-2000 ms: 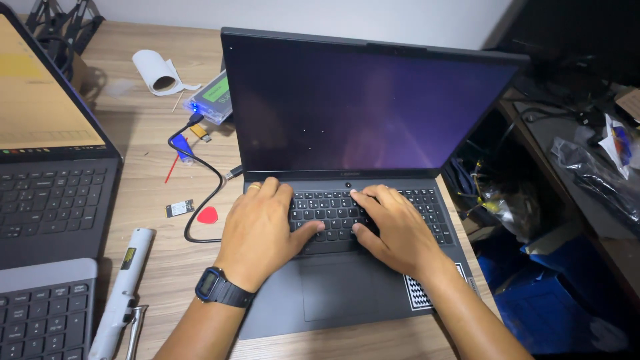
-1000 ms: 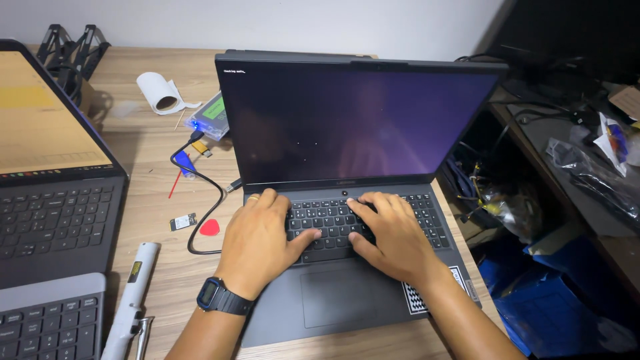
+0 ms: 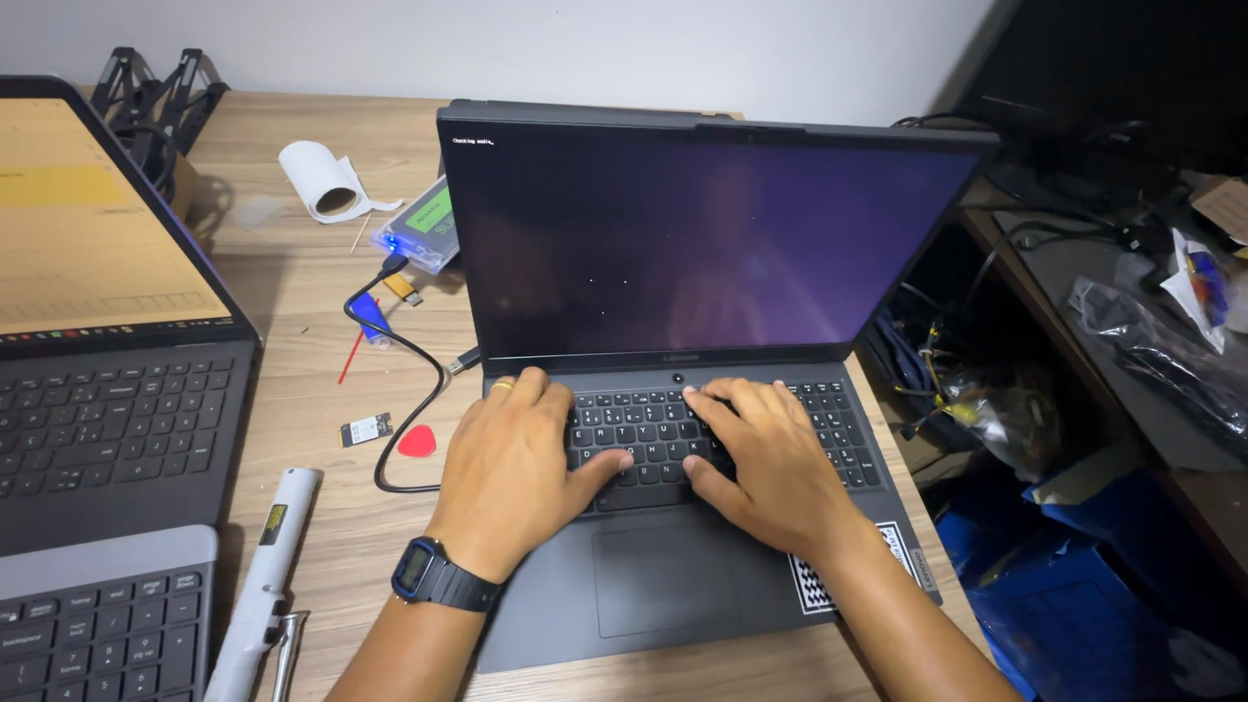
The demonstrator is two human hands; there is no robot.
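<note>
A dark grey Lenovo laptop (image 3: pixel 673 585) lies open on a wooden table. My left hand (image 3: pixel 512 468) rests on the left side of its keyboard, a ring on one finger and a digital watch on the wrist. On the keys right of centre lies my right hand (image 3: pixel 765 458), fingers apart near the power button (image 3: pixel 679 377). Neither hand holds anything. The laptop screen (image 3: pixel 673 234) is dark with a short line of white text at its top left. Behind its left edge, a drive in a clear case (image 3: pixel 419 229) glows blue, with a black cable (image 3: pixel 429 366) plugged in.
A second laptop (image 3: pixel 107 429) and a separate keyboard (image 3: pixel 107 624) stand at left. Between them and my left hand lie a white pen-shaped tool (image 3: pixel 263 575), a small SSD board (image 3: pixel 366 430), a red pick (image 3: pixel 417 441), a USB stick (image 3: pixel 403 290) and a paper roll (image 3: pixel 322 182).
White text has appeared at the top left of the dark laptop screen, and it has changed since one second ago. Both hands stay on the keyboard.
</note>
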